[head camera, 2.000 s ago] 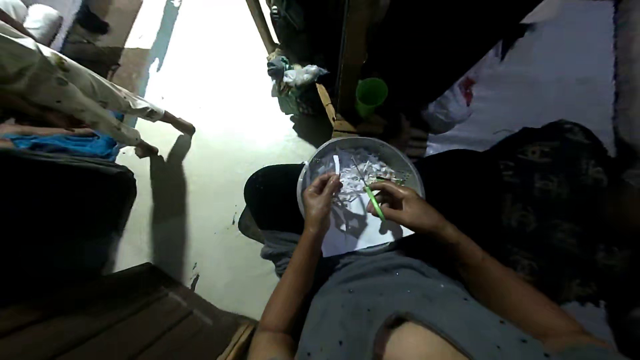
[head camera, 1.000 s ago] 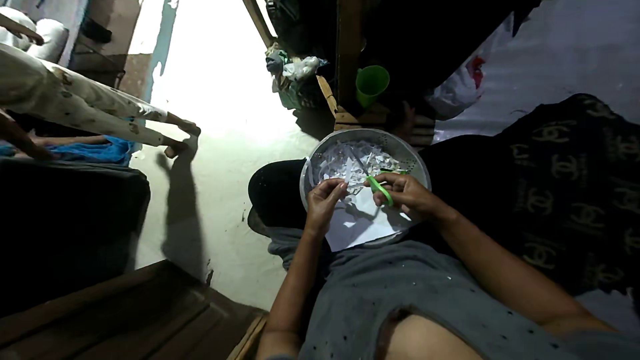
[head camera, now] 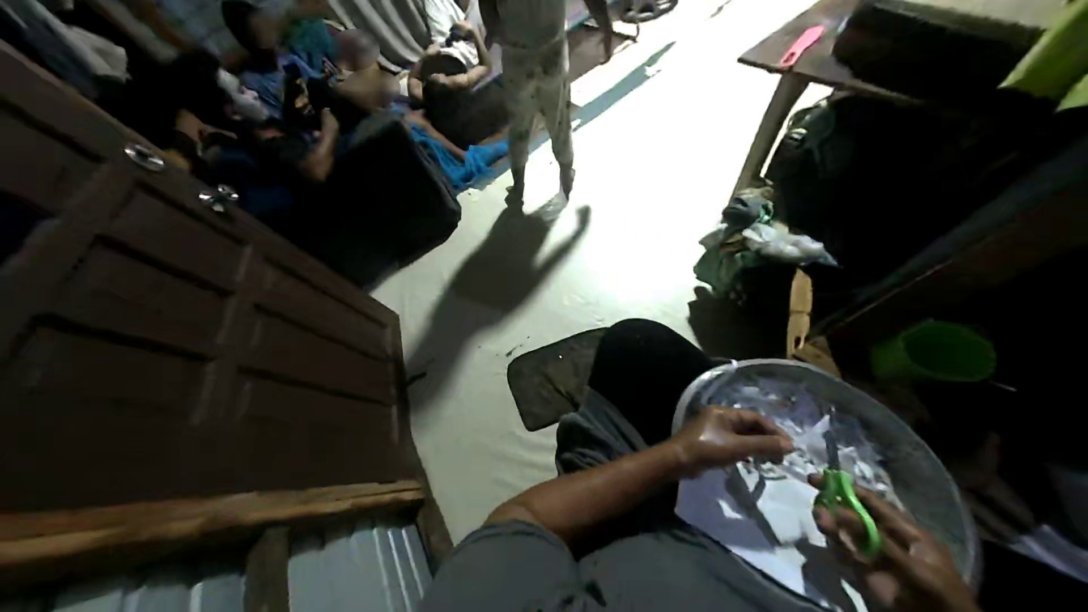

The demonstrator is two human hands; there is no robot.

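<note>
A round metal basin [head camera: 922, 442] rests at my lap and holds many small cut scraps of white paper [head camera: 799, 416]. Over its left part is my left hand [head camera: 735, 438], thumb and fingertips pinched together; whether a bit of paper is between them I cannot tell. My right hand [head camera: 892, 544], at the lower right, holds green-handled scissors [head camera: 841, 493], blades pointing up and away over the scraps. Larger white paper sheets [head camera: 773, 518] lie below the hands in the near part of the basin.
A green plastic container [head camera: 943, 350] stands beyond the basin, near a wooden piece [head camera: 799, 310] and plastic bags [head camera: 778, 242]. A brown panelled door [head camera: 212, 340] is at left. One person [head camera: 537, 85] stands on the pale floor; others sit at upper left by a dark box-like object [head camera: 399, 195].
The view has swung strongly to the left, bringing the door and seated people into sight. The standing person is now upright in view. The scissors remain in my right hand.
</note>
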